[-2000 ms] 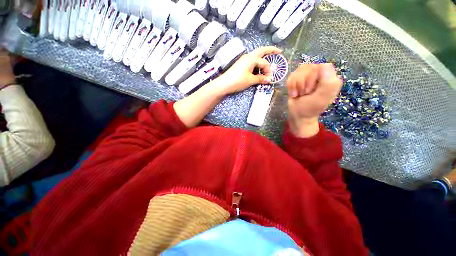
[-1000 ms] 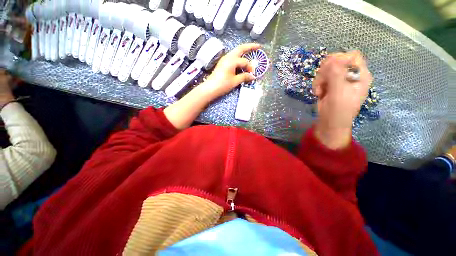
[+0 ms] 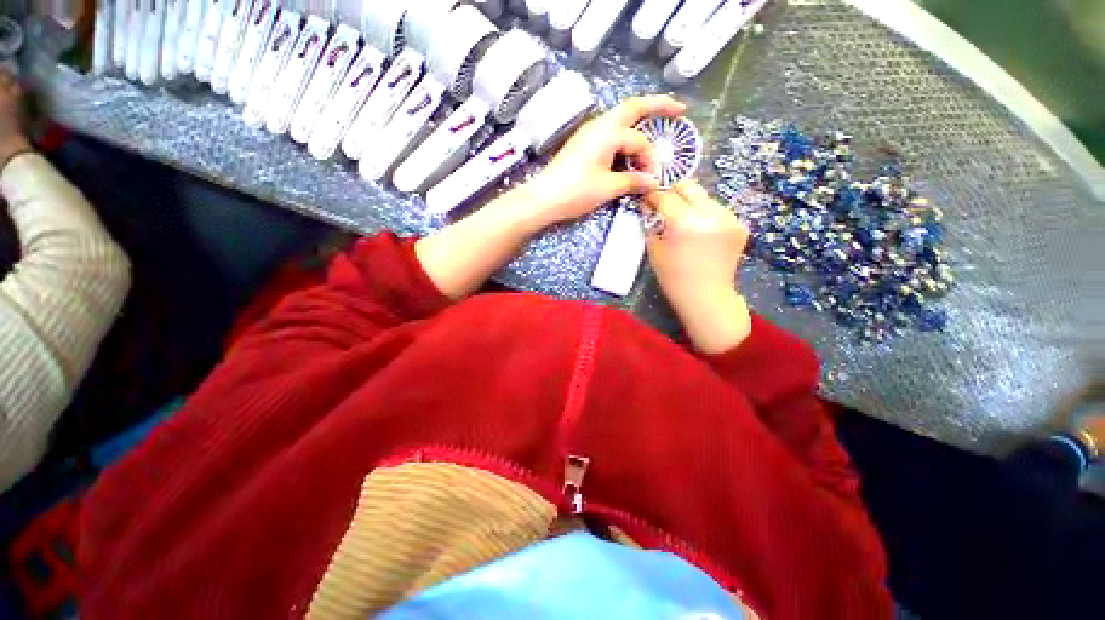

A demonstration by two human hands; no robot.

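Observation:
A white handheld fan [image 3: 620, 252] lies in front of me, its round spoked head [image 3: 669, 151] away from me and its flat handle toward me. My left hand [image 3: 600, 164] holds the fan head by its left rim between thumb and fingers. My right hand [image 3: 699, 242] is at the neck, where head and handle meet, with its fingertips together there. Whether it pinches a small part is too small to tell. A pile of small blue and gold parts [image 3: 854, 236] lies to the right, with silver pieces [image 3: 749, 164] at its left side.
Rows of white fans [image 3: 351, 103] stand close together at the upper left, with more at the top. Bubble wrap [image 3: 969, 242] covers the bench, which has a pale curved edge [image 3: 1012, 75]. A person's sleeve [image 3: 61, 279] is at the left and a hand [image 3: 1091, 438] at the right edge.
My right hand has moved left from over the blue parts pile to the fan's neck. My left hand still holds the fan head. The camera view has shifted slightly.

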